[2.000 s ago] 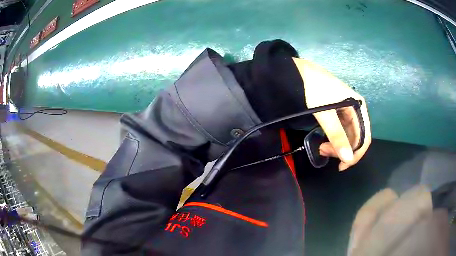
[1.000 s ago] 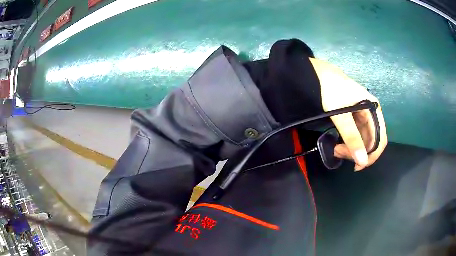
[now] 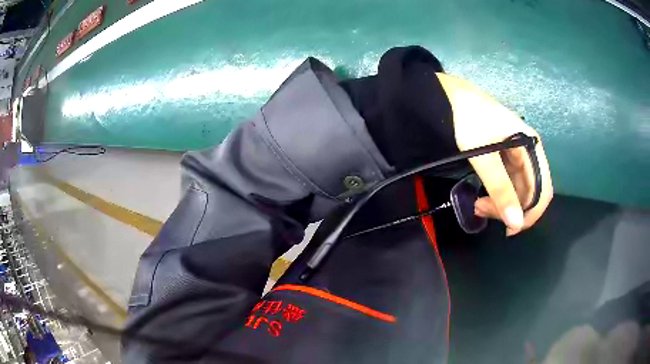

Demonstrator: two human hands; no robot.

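My left hand (image 3: 499, 153) is at the right of the view, its fingers curled around a pair of black-framed eyeglasses (image 3: 406, 170). One temple arm runs down and left across my jacket, and a lens shows beside the fingertips. The rest of the frame is partly hidden by the fingers. My right hand (image 3: 595, 345) is a faint blur, cut off by the bottom right edge. What it holds, if anything, cannot be told.
The green bench top (image 3: 235, 92) curves across the upper view. Red carriers (image 3: 90, 23) lie beyond a pale strip at upper left. My dark grey jacket (image 3: 214, 234) fills the lower middle. The grey floor (image 3: 121, 181) has yellow lines. A thin black cable loop (image 3: 78, 150) shows at left.
The blurred right hand has dropped lower and now shows only faintly at the bottom right. My left hand keeps its hold on the eyeglasses and appears slightly further right than two seconds ago.
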